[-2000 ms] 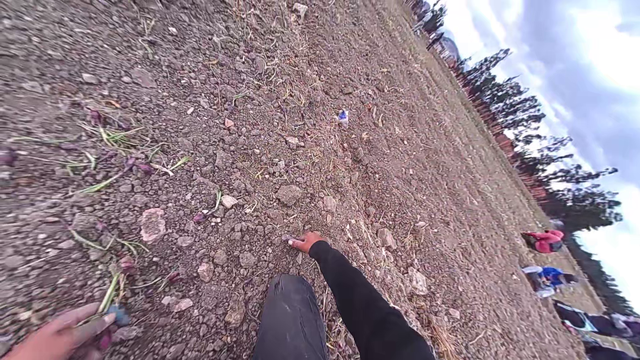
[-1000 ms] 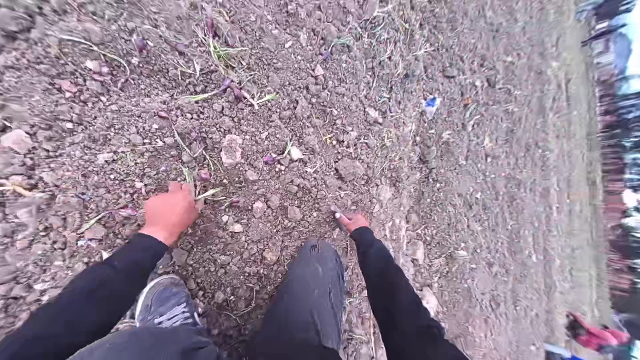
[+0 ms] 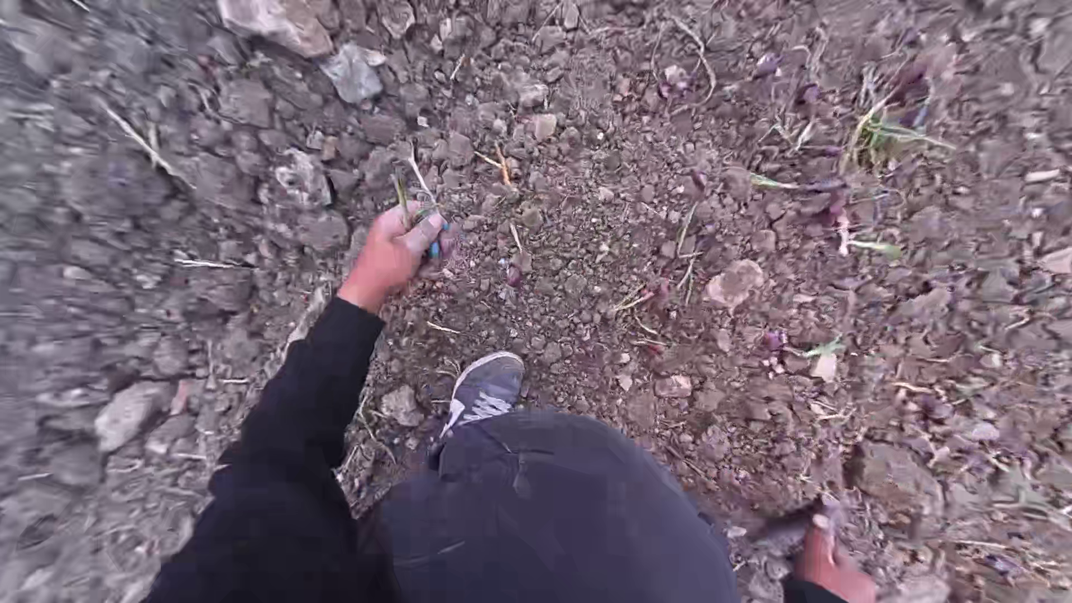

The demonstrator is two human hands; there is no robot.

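Observation:
My left hand [image 3: 392,255], left of centre, is closed around a few plant stems [image 3: 402,201]; something blue and something purplish show at its fingertips, too blurred to name. Near the bottom right, my right hand [image 3: 833,563] is low over the soil and blurred; a dark, elongated shape lies at its fingers, and whether it is held cannot be told. Small purple bulbs with green leaves, which look like onions, lie on the soil at the upper right, one bulb [image 3: 840,219] with a pale green stem. A smaller bulb [image 3: 514,275] lies right of my left hand.
Loose stony soil [image 3: 586,327] surrounds me. Bigger stones sit at the top left [image 3: 280,23], the lower left [image 3: 130,414] and right of centre [image 3: 735,283]. My grey shoe [image 3: 487,387] and dark-trousered knee [image 3: 569,502] take up the bottom middle.
The view has swung down and to the left; the people and trees have left it. My left hand has moved away from the bulb plants it was among one second ago.

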